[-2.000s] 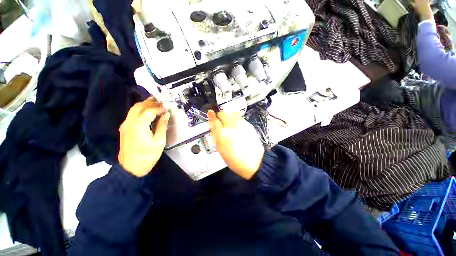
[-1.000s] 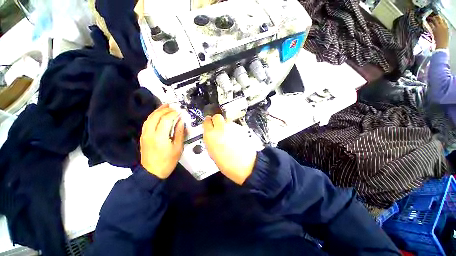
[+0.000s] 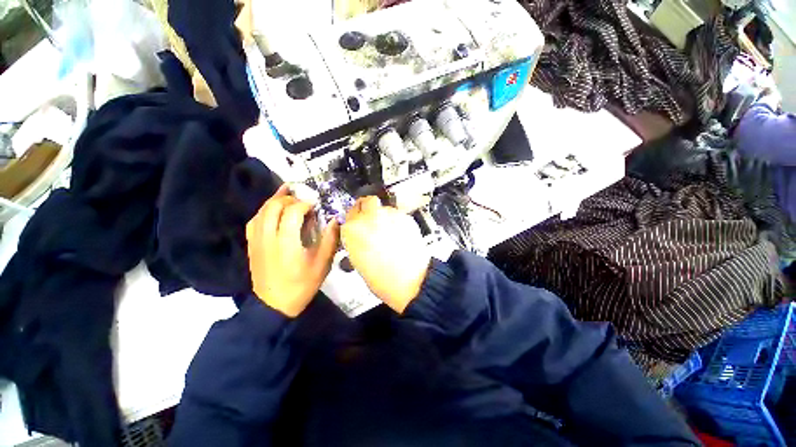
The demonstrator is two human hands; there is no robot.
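Note:
The white overlock machine (image 3: 410,61) stands in front of me, with a blue end panel and pale grey cylinders on its front. My left hand (image 3: 288,251) is at the left of the needle area (image 3: 339,197), thumb and fingers bent. My right hand (image 3: 384,249) is just right of it, fingers bunched at the same metal parts. The fingertips of both hands nearly meet. Small shiny parts show just above them. Whether either hand holds thread or a tool cannot be told; the fingertips are blurred and partly hidden.
Navy fabric (image 3: 131,192) is heaped at the left on the white table (image 3: 161,349). Striped fabric (image 3: 681,253) is heaped at the right. A dark thread tangle (image 3: 450,218) lies right of the needle area. A blue crate (image 3: 737,371) is lower right. A person's lilac sleeve (image 3: 768,135) shows at the right.
My left hand has moved right, towards the needle area. My right hand has shifted slightly left, bringing the fingertips together. The other person's hand and arm have moved at the right edge.

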